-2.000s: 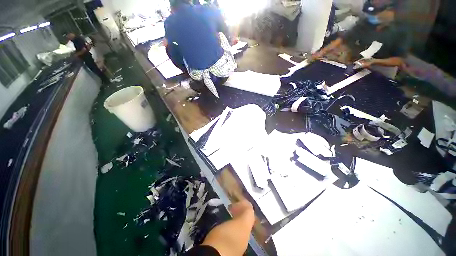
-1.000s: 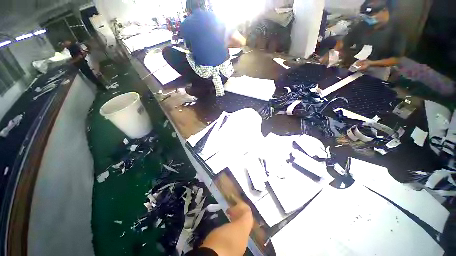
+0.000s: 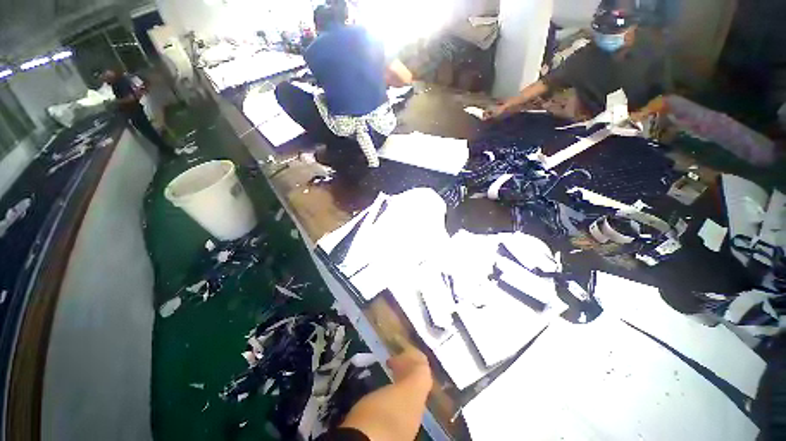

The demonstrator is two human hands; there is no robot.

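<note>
My left hand (image 3: pixel 398 389) rests at the near edge of the brown cutting table (image 3: pixel 396 326). Its fingertips are hard to make out and I see nothing held in it. My right hand is out of the picture. To its right lies a large white-topped body panel stack (image 3: pixel 603 379) with a curved neck cut-out. A white panel stack (image 3: pixel 508 332) with several small dark-edged cut parts (image 3: pixel 521 291) on it lies just beyond my hand. Behind it is a rounded white sleeve stack (image 3: pixel 414 220). A white wedge piece (image 3: pixel 638 297) touches the body panel.
Tangled navy and white offcuts (image 3: pixel 517 177) lie mid-table, with more on the green floor (image 3: pixel 293 370). A white waste bin (image 3: pixel 214 200) stands left. One coworker (image 3: pixel 349 73) leans at the table's far left; another person (image 3: pixel 603 73) handles white strips across it.
The view has shifted slightly. The person across the table has raised their head, reached an arm leftward and holds up white scraps. My left hand stays at the table edge.
</note>
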